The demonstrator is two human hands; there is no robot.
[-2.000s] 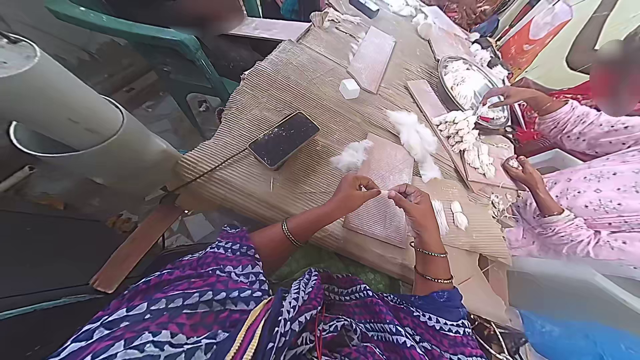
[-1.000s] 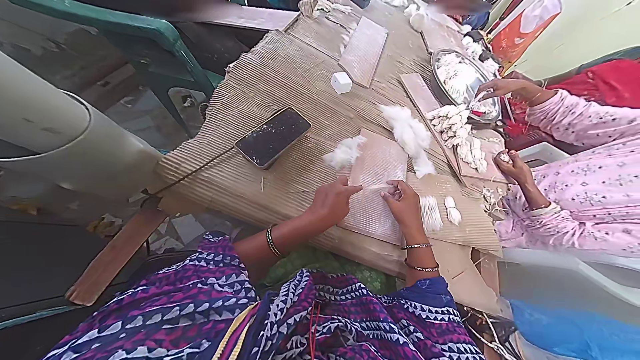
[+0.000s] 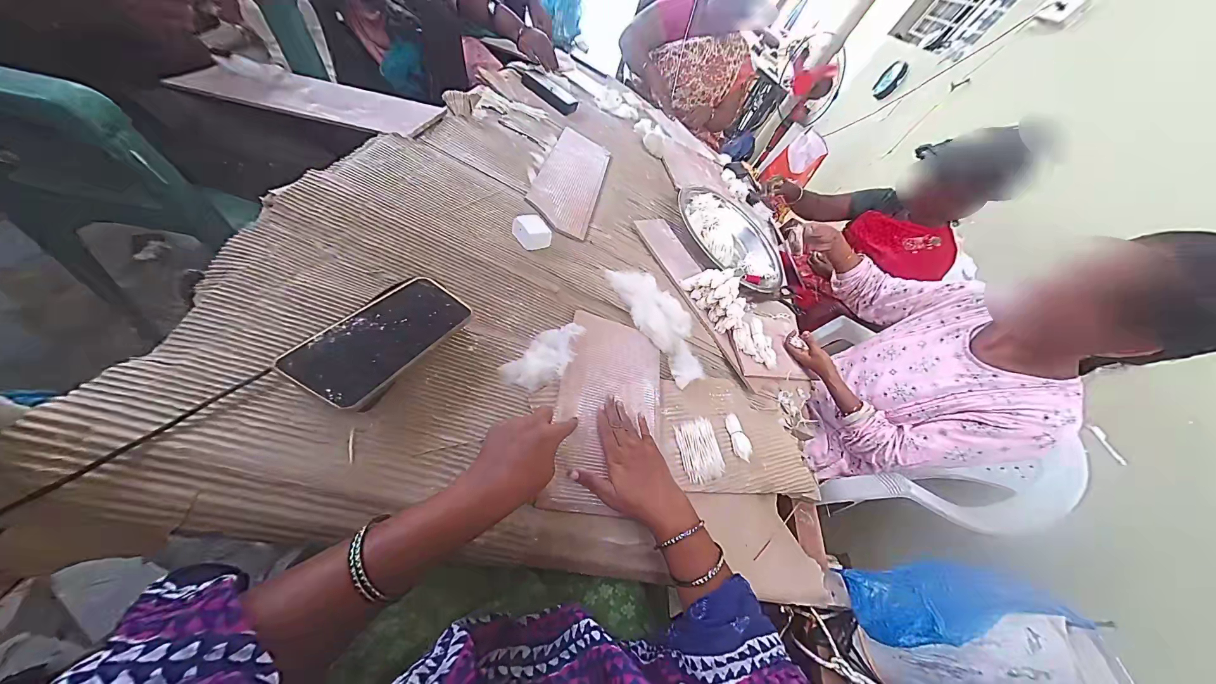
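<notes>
My right hand (image 3: 635, 467) lies palm down on a ribbed board (image 3: 613, 366), its fingers spread. At the board's left edge is my left hand (image 3: 521, 454), fingers curled with thumb and forefinger together; whether it pinches any cotton cannot be seen. Tufts of white cotton lie at the board's top left (image 3: 544, 359) and along its right side (image 3: 655, 318). Right of my right hand, a row of thin white cotton wicks (image 3: 699, 450) and a small tied bundle (image 3: 738, 437) rest on corrugated cardboard (image 3: 760, 475).
A smartphone (image 3: 375, 342) with a cable lies at left. A white block (image 3: 531, 232) and another board (image 3: 570, 180) are farther back. At right, a person in pink (image 3: 950, 380) sits by a steel plate (image 3: 730, 237) of cotton and a pile of wick bundles (image 3: 727, 309). Other people sit beyond.
My hands have moved apart from the strand they held between their fingertips; my right hand now lies flat on the board. The view has tilted up.
</notes>
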